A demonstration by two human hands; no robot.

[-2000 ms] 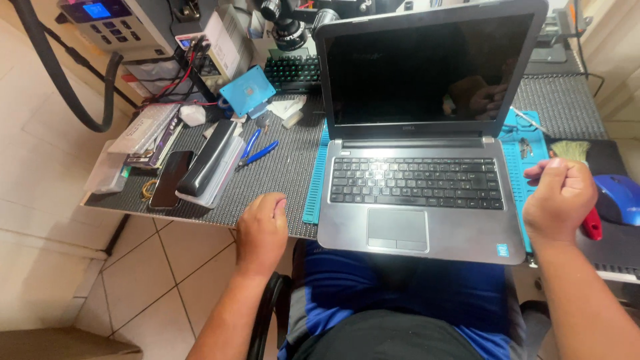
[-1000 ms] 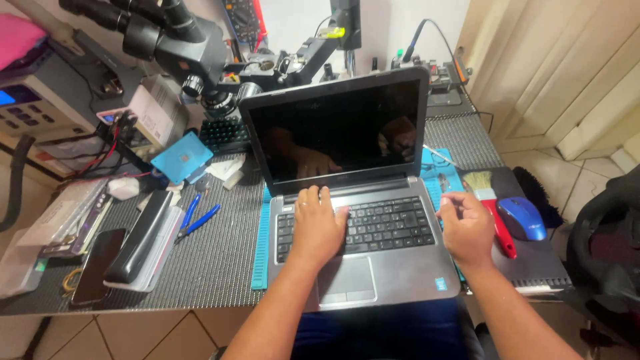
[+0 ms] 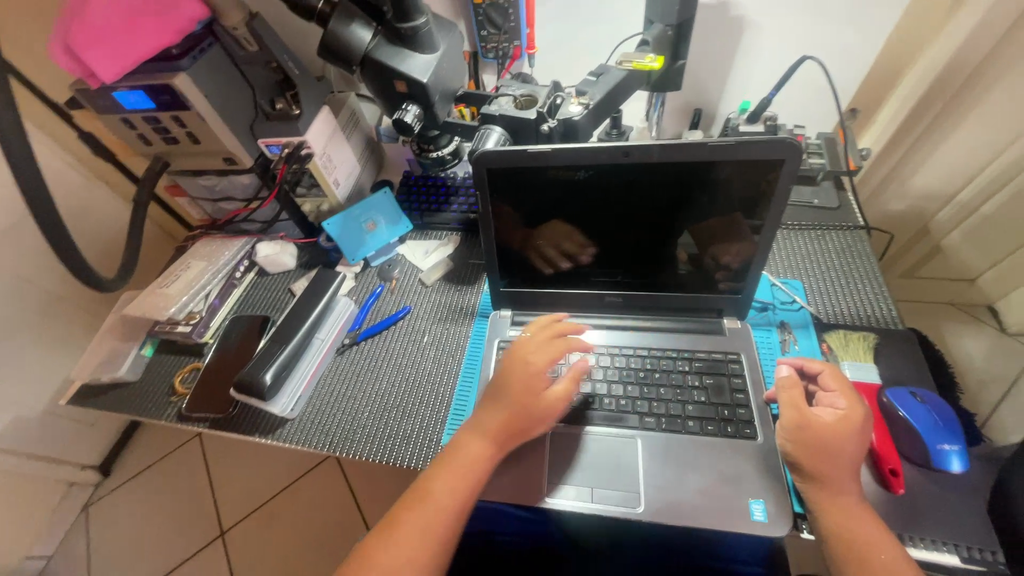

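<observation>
An open Dell laptop (image 3: 592,472) with a dark, reflecting screen stands on a blue repair mat (image 3: 466,400) at the desk's front edge. Over the left part of its keyboard (image 3: 664,392) is my left hand (image 3: 532,384), fingers spread and slightly bent, holding nothing; whether it touches the keys is unclear. Beside the laptop's right edge is my right hand (image 3: 824,424), its fingers curled and thumb near the forefinger; the inside of the grasp is hidden. A red-handled brush (image 3: 876,432) and a blue mouse (image 3: 924,428) lie right of that hand.
Blue flush cutters (image 3: 376,324), a black case (image 3: 292,340) and a smartphone (image 3: 226,364) lie on the left. Behind the laptop stand a microscope (image 3: 400,72), a small keyboard (image 3: 436,196) and a multimeter (image 3: 498,28). A bench station (image 3: 160,120) with a thick hose is at far left.
Two seconds ago my left hand was a closed fist left of the laptop; it moved right onto the keyboard area and opened. The view has shifted considerably.
</observation>
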